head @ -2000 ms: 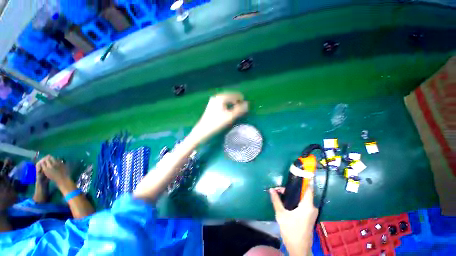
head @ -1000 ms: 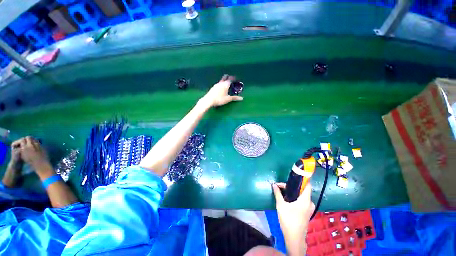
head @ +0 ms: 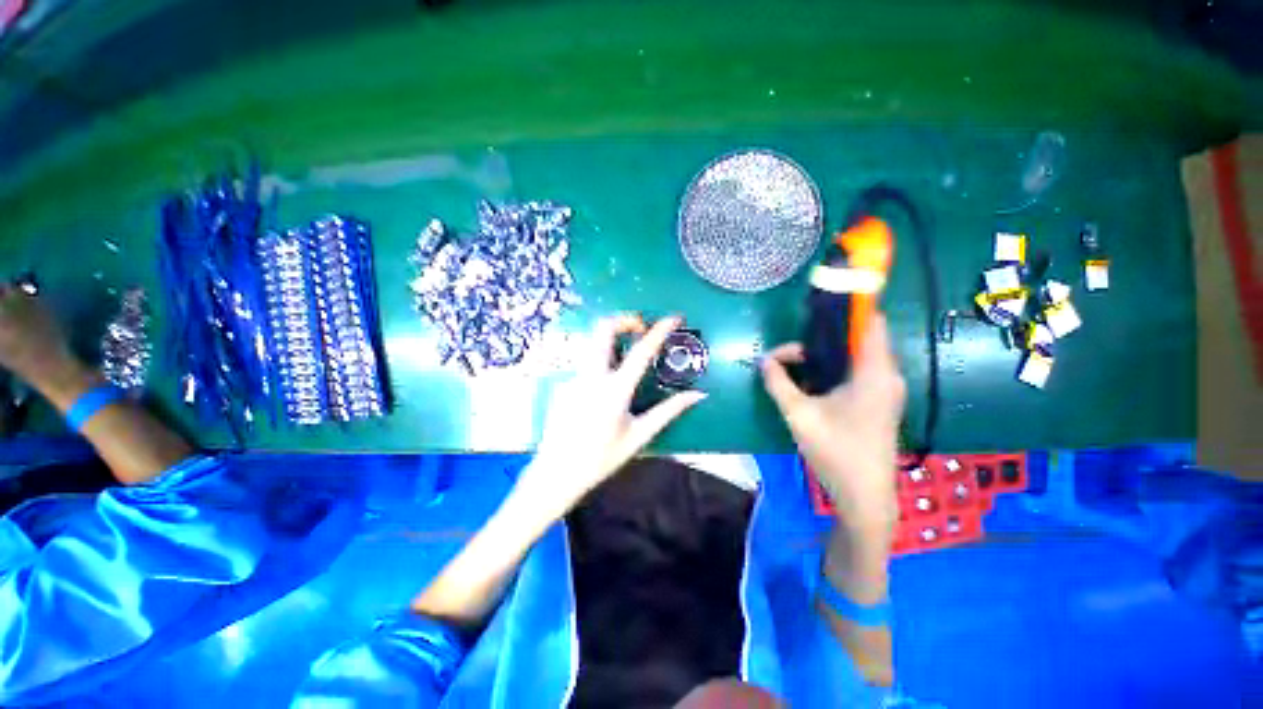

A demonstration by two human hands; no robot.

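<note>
My left hand point(head: 598, 402) is over the front part of the green bench, thumb and fingers around a small round black housing point(head: 680, 359) with a pale ring at its centre. My right hand point(head: 848, 409) is shut on the electric screwdriver point(head: 839, 308), black with an orange rear end and a pale tape band. Its thin tip points left toward the housing, apart from it. A round speckled silver dish point(head: 751, 220) lies just behind, between the two hands.
Left of my hands lie a heap of small metal parts point(head: 496, 287), silver-and-blue strips point(head: 321, 321) and blue wires point(head: 215, 305). Right lie white-and-yellow pieces point(head: 1022, 298) and a cardboard carton point(head: 1230, 319). A red parts tray point(head: 956, 501) is below the bench edge. Another person's hand point(head: 31, 339) is far left.
My left hand has come back from the belt to the bench front with the black housing. My right hand still holds the screwdriver. The view has tilted down.
</note>
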